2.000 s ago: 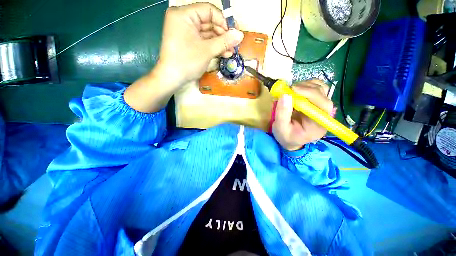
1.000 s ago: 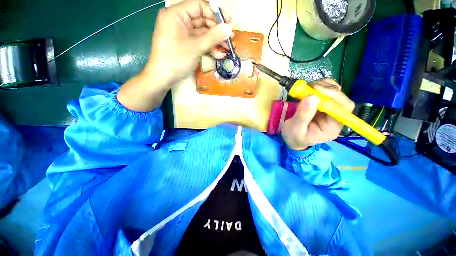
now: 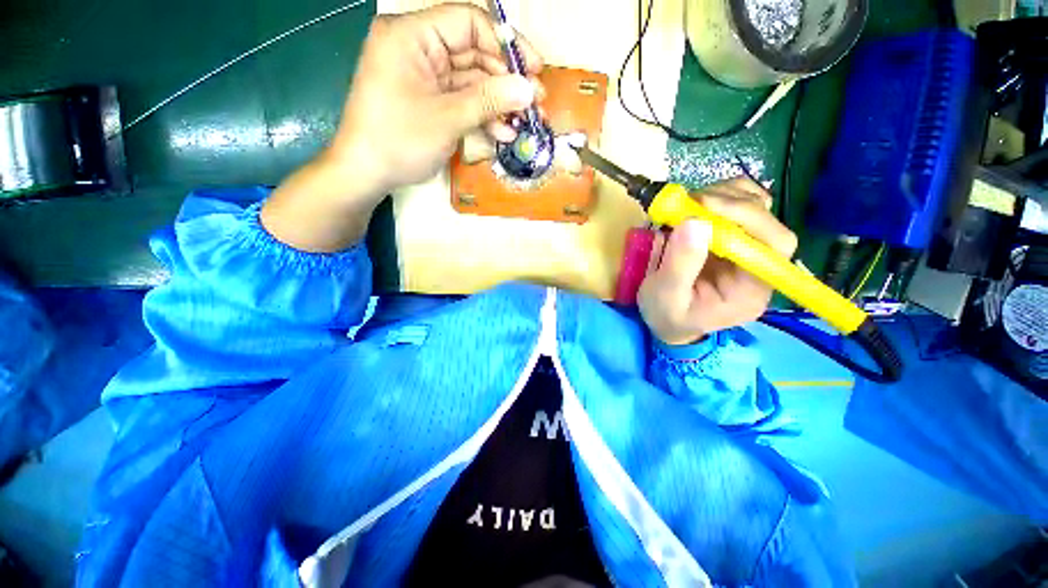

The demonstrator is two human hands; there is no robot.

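A small dark round coil assembly (image 3: 525, 153) with a pale centre sits in the middle of the orange-brown jig plate (image 3: 563, 204). My left hand (image 3: 431, 101) is above the jig's left side and holds slim tweezers (image 3: 509, 44), whose lower end reaches the top of the coil assembly. My right hand (image 3: 718, 258) grips the yellow handle of the soldering iron (image 3: 758, 262). The iron's tip points left, just right of the coil assembly and apart from it. Whether the tip touches the jig I cannot tell.
The jig lies on a cream board (image 3: 442, 258). A pink-red block (image 3: 634, 267) is beside my right hand. A round tin of silvery shavings (image 3: 736, 52) and a blue box (image 3: 891, 138) are at right. A solder spool (image 3: 58, 140) is at left, with a thin wire running up right.
Against one second ago, the iron and my right hand have moved slightly left, nearer the coil assembly. Two seconds ago the tip was closer to it. The tweezers have tilted slightly.
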